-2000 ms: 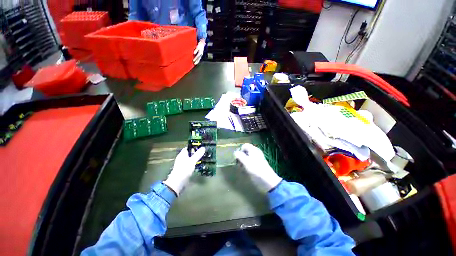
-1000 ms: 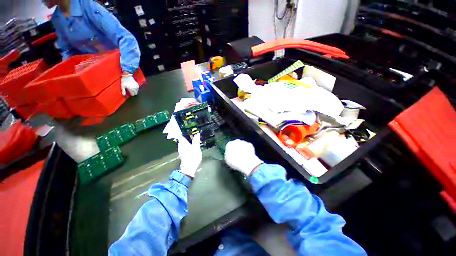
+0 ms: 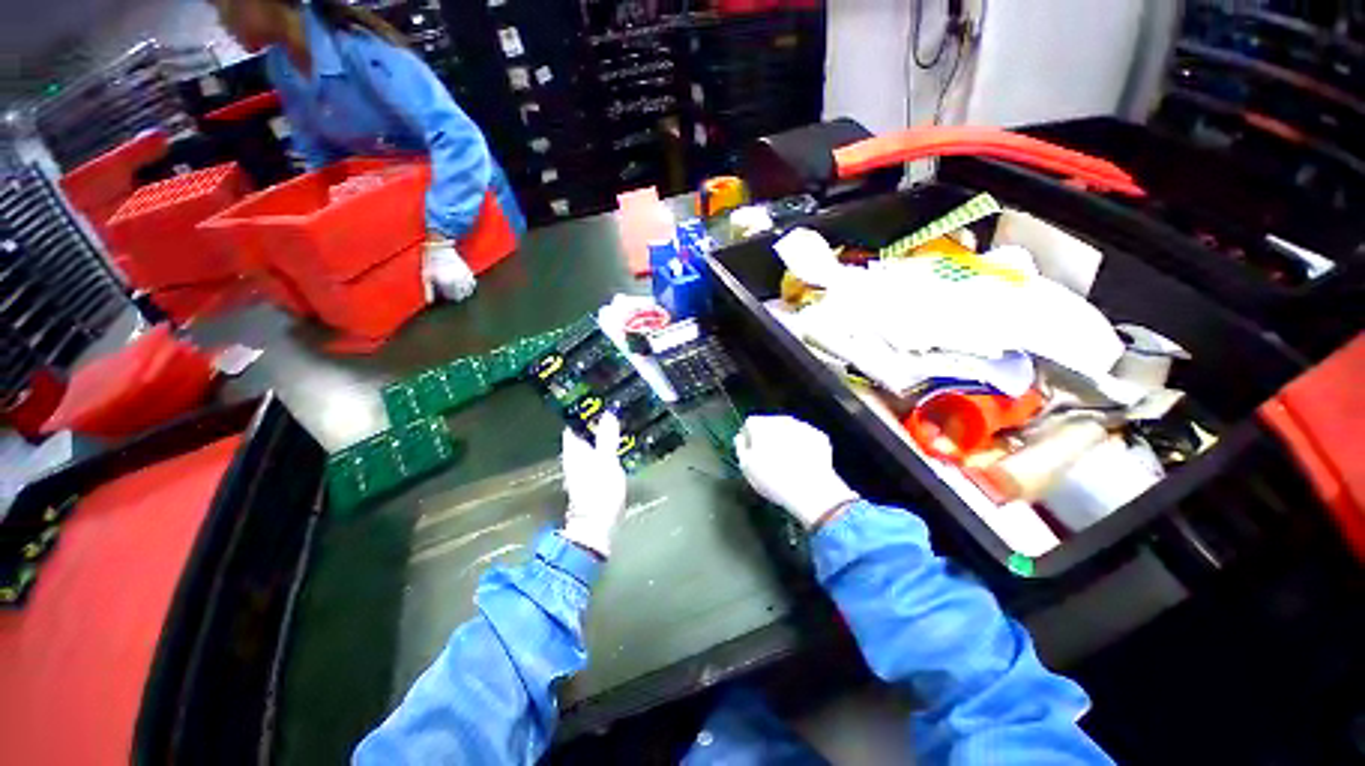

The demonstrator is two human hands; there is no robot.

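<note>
My left hand [image 3: 594, 476], in a white glove, holds a dark circuit board [image 3: 606, 392] with yellow parts by its near edge, tilted above the far edge of the greyish work mat [image 3: 599, 599]. My right hand [image 3: 791, 464], also gloved, is to the right of the board and apart from it, with its fingers curled near thin green strips [image 3: 729, 425]. Whether it pinches a strip is too small to tell. Green board panels [image 3: 392, 461] lie in a row on the bench beyond the mat.
A black bin [image 3: 883, 434] heaped with paper stands right. A black tray [image 3: 285, 494] with red liner is left. A calculator [image 3: 698, 370], tape roll [image 3: 647, 319] and blue holder [image 3: 680, 282] lie ahead. A person's gloved hand [image 3: 446, 273] touches red crates [image 3: 359, 247].
The view has turned right, then slightly back. The board in my left hand has gone from upright over the mat to slanted near the calculator. My right hand stays near the strips.
</note>
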